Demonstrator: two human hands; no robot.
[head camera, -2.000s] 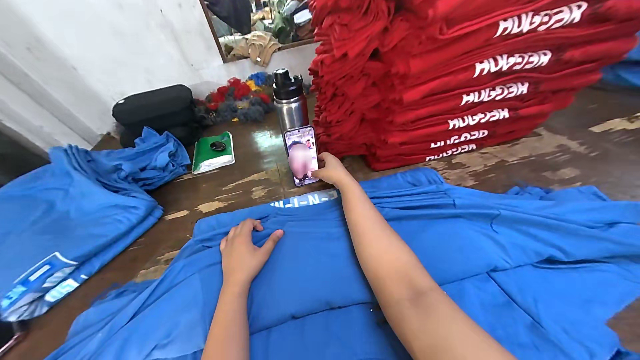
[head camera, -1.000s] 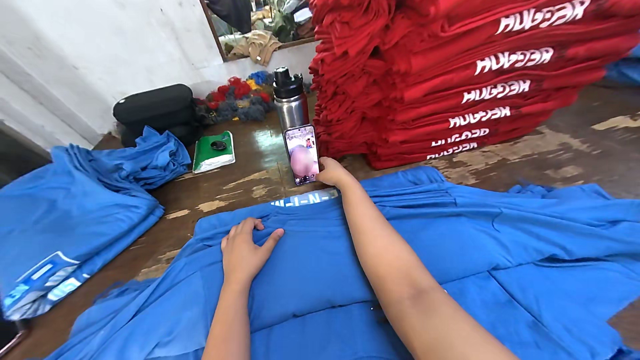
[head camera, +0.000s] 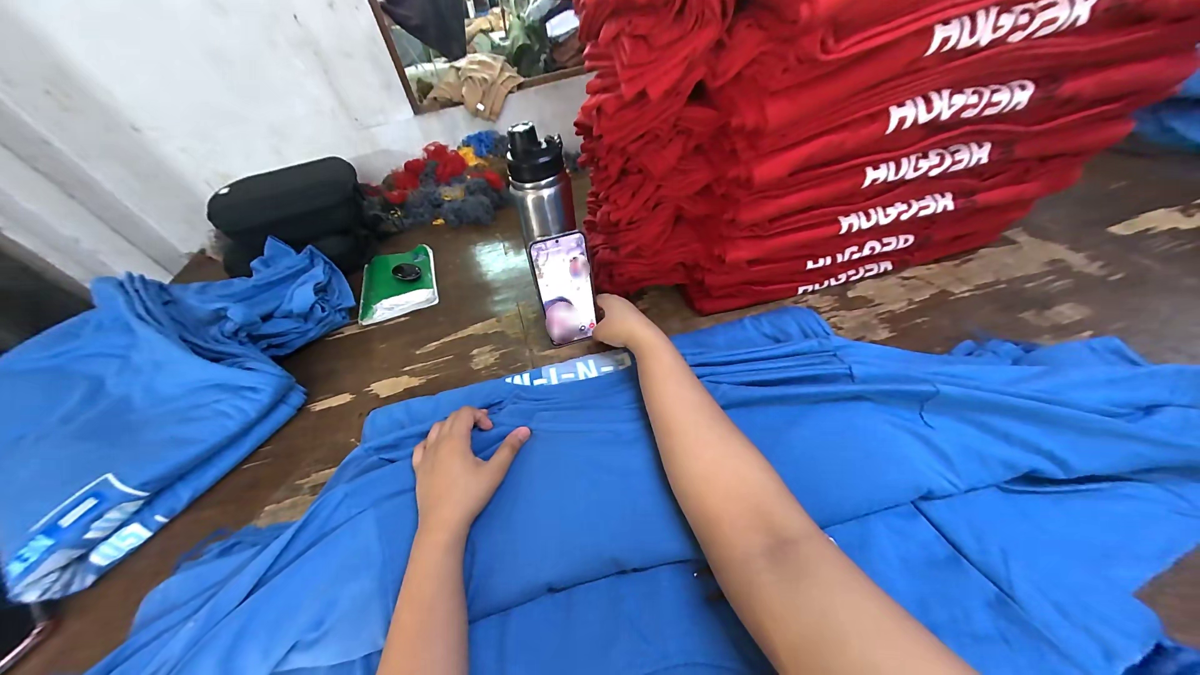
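Note:
A smartphone (head camera: 563, 289) with a lit screen stands upright, leaning against a steel bottle (head camera: 541, 187) with a black lid. My right hand (head camera: 621, 322) is at the phone's lower right edge; whether its fingers grip the phone or only touch it cannot be told, as the fingertips are partly hidden. My left hand (head camera: 463, 466) lies on a spread blue garment (head camera: 572, 497), fingers apart, holding nothing. A printed strip with white lettering (head camera: 568, 370) shows at the garment's far edge, just below the phone.
Tall stacks of folded red shirts (head camera: 844, 159) with white lettering stand at the back right. A folded blue garment (head camera: 141, 375) lies at left. Behind are a black case (head camera: 286, 208), a green-and-white packet (head camera: 399, 281) with a round black object on it, and colored fabric scraps (head camera: 441, 183) by the wall.
The picture on the phone's screen has changed. Both hands stay in nearly the same places.

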